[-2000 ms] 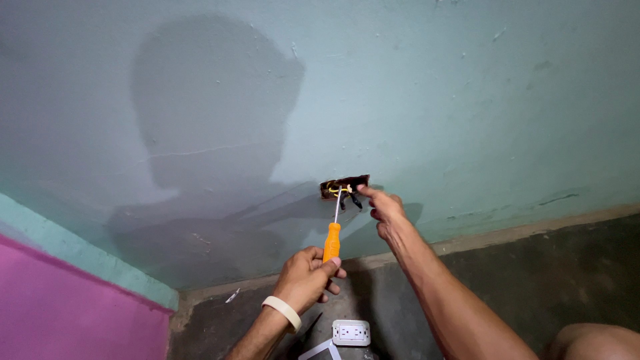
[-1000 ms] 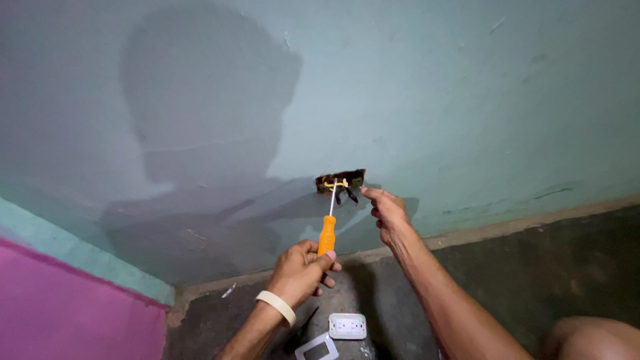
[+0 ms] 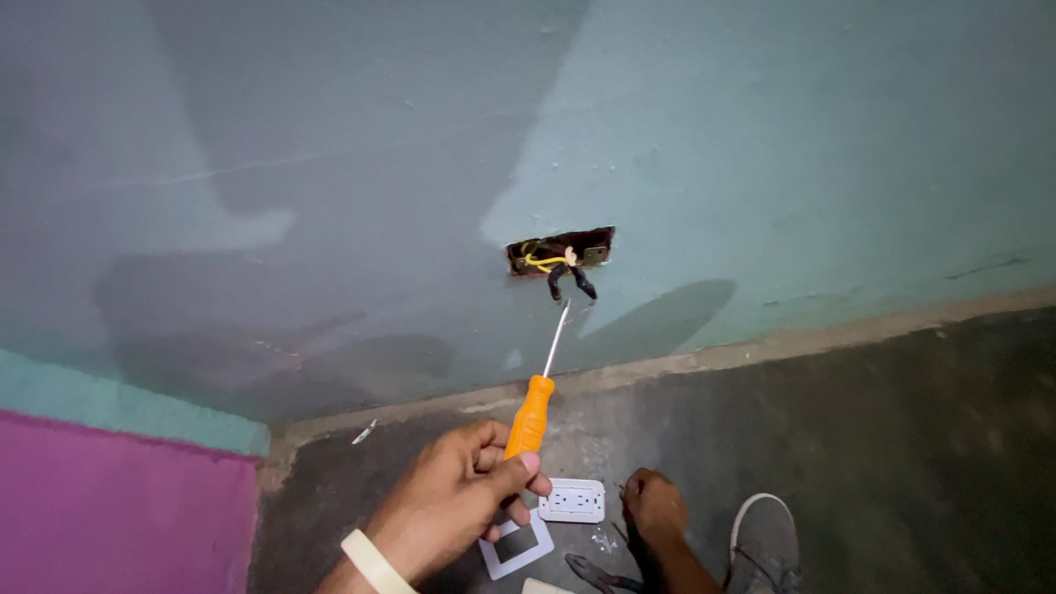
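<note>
My left hand [image 3: 470,487], with a pale wristband, holds an orange-handled screwdriver [image 3: 530,417]. The screwdriver's tip points up, just below two black-taped wire ends [image 3: 584,283]. These hang from a rectangular electrical box opening [image 3: 601,247] in the wall, where a looped yellow wire [image 3: 540,262] and a pale wire end also show. My right hand [image 3: 656,507] is low over the floor, its fingers bent by a thin dark item; whether it grips that is unclear. Between the hands lie a white double outlet [image 3: 572,501] and a white cover frame [image 3: 518,546], partly behind my left fingers.
Dark-handled pliers [image 3: 598,573] lie at the bottom, near small clear plastic bits [image 3: 604,540]. A grey shoe [image 3: 763,540] stands to the right. A small white scrap [image 3: 364,432] lies by the wall's base. The teal wall [image 3: 825,165] meets a pink wall [image 3: 124,503] at left.
My right hand has moved from beside the wall opening down to the floor. The screwdriver's tip, earlier at the wires in the opening, is now below it, still in my left hand.
</note>
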